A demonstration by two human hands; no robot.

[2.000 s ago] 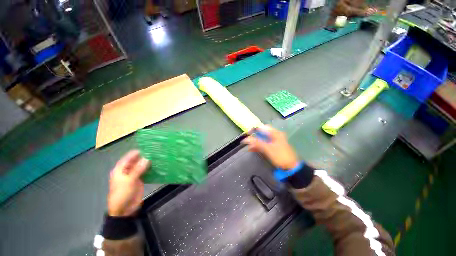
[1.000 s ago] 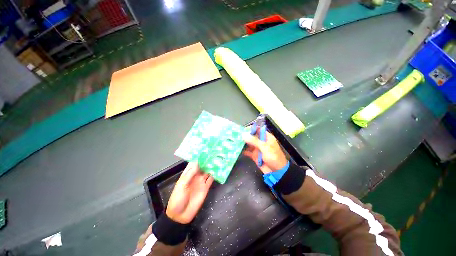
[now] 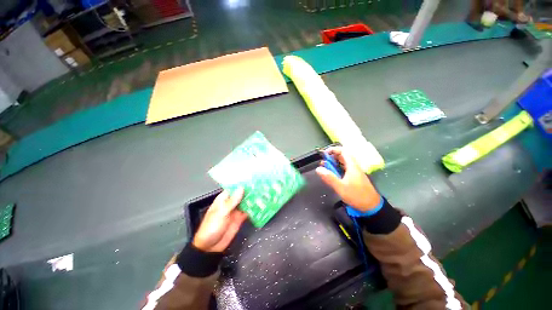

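Note:
My left hand (image 3: 221,221) holds a green circuit board (image 3: 259,179) by its lower left edge, tilted above the black tray (image 3: 284,254). My right hand (image 3: 351,183) is just right of the board, apart from it, closed around blue-handled cutters (image 3: 331,163); their tips are hard to make out. A blue band is on my right wrist. Small silvery clippings (image 3: 229,295) are heaped in the tray's near left part and scattered over its floor. A dark brush (image 3: 346,227) lies in the tray's right side, partly hidden by my right arm.
A cardboard sheet (image 3: 218,83) and a long yellow-green roll (image 3: 330,109) lie beyond the tray. Another board (image 3: 417,107), a shorter roll (image 3: 487,144) and a blue crate (image 3: 538,100) are to the right. A white scrap (image 3: 61,262) and a board (image 3: 6,220) lie left. A metal post stands far right.
The view has shifted left. My right hand has moved off the board's right edge, where it was a second ago. The left hand still holds the board.

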